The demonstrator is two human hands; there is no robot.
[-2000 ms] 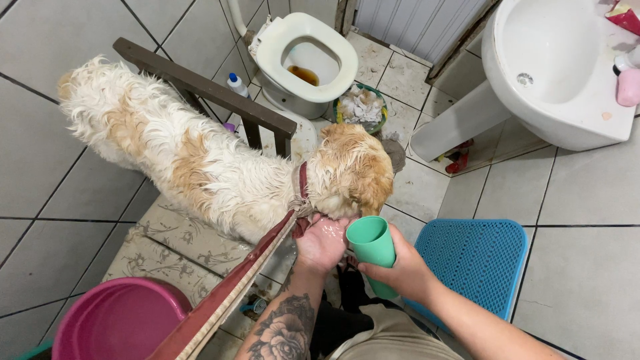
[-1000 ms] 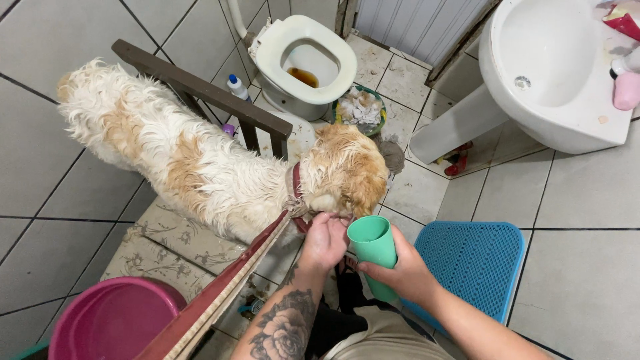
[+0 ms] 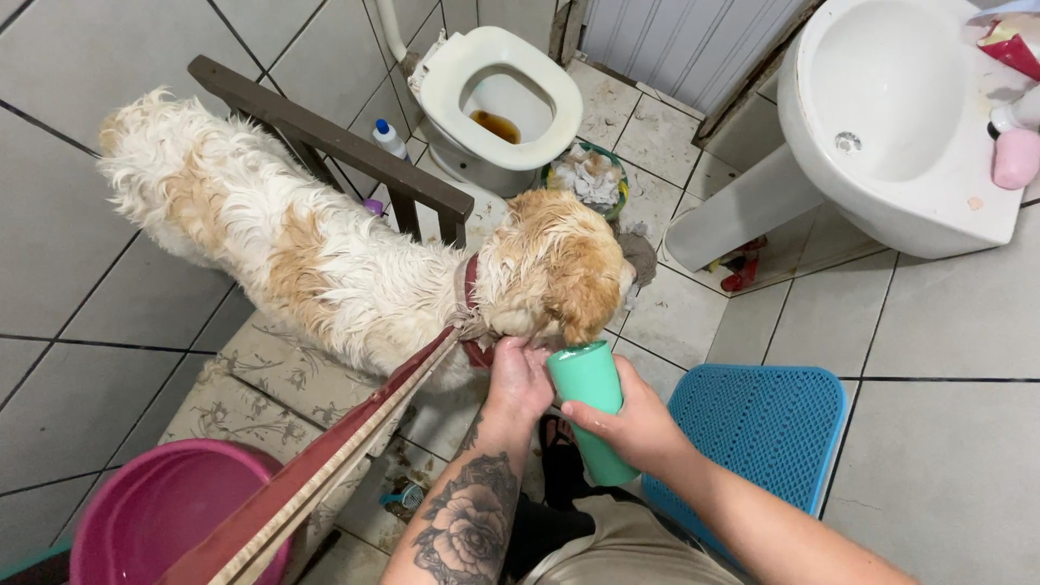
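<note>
A wet white and tan dog (image 3: pixel 301 252) stands on a tiled ledge, its head over the floor at the centre. Around its neck is a red collar (image 3: pixel 471 284), tied to a red and cream strap (image 3: pixel 325 455) that runs to the lower left. My left hand (image 3: pixel 524 378) is cupped under the dog's muzzle, palm up and wet, partly hidden by the head. My right hand (image 3: pixel 621 414) grips a green plastic cup (image 3: pixel 591 390), tilted towards my left hand, its rim just below the dog's ear. Liquid shows at the cup's mouth.
A magenta basin (image 3: pixel 183 520) stands at lower left. A dark wooden rail (image 3: pixel 325 134) runs behind the dog. Beyond are a toilet (image 3: pixel 504 97), a waste bin (image 3: pixel 621 191) with paper and a bottle (image 3: pixel 390 140). At right are a sink (image 3: pixel 886 122) and a blue plastic seat (image 3: pixel 760 431).
The cup has tilted further towards my left hand, its rim now against or just under the dog's ear. My left hand, open and palm up two seconds ago, had its fingers curled one second ago.
</note>
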